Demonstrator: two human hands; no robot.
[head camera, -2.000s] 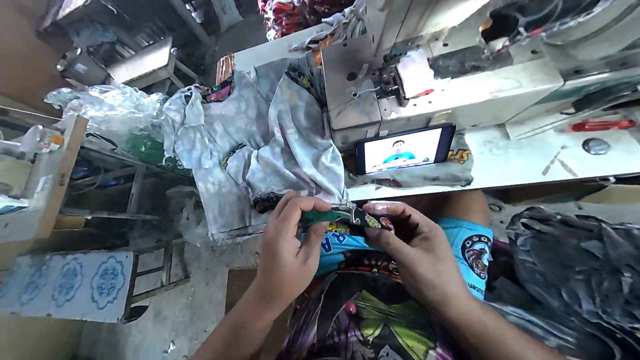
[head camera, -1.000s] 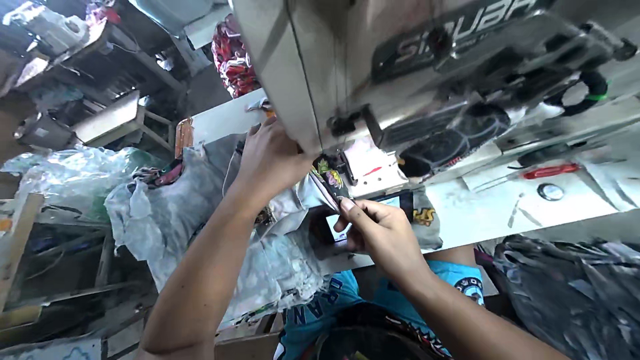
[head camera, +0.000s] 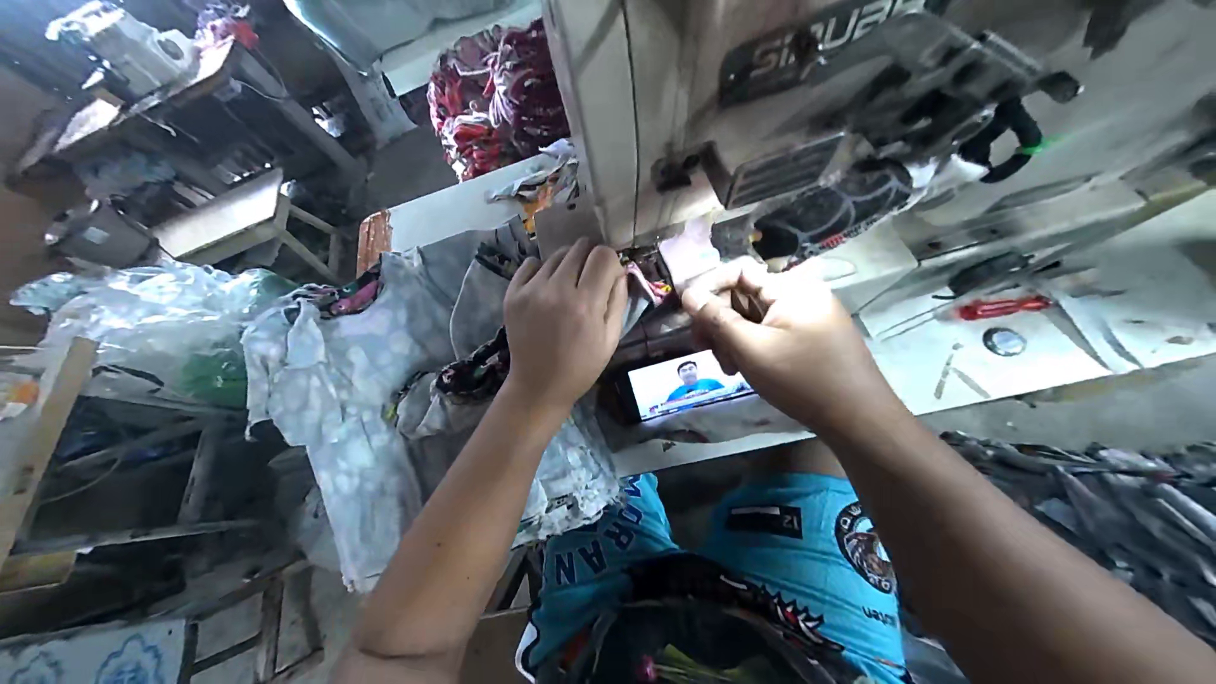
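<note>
A light grey mottled garment (head camera: 361, 380) with dark patterned trim lies over the left part of the sewing machine table. My left hand (head camera: 565, 318) rests over the fabric beside the needle area of an industrial sewing machine (head camera: 608, 114), fingers bent. Between the hands a small bit of patterned fabric (head camera: 649, 283) shows. My right hand (head camera: 769, 323) is just right of it, thumb and forefinger pinched near the fabric's edge; whether they hold it is hidden. Under the right hand a phone (head camera: 679, 385) with a lit screen lies on the table's front edge.
Red-handled tool (head camera: 1004, 307) and a round metal disc (head camera: 1005, 342) lie on the table (head camera: 912, 380) at the right. Clear plastic bags (head camera: 161, 313) are heaped at the left. Bundled red cloth (head camera: 499, 95) stands behind the table. Dark fabric (head camera: 1092, 494) is piled at lower right.
Two seconds ago both hands held a dark patterned strip above the lap, in front of the table; now they are at the sewing machine. The view has shifted toward the machine.
</note>
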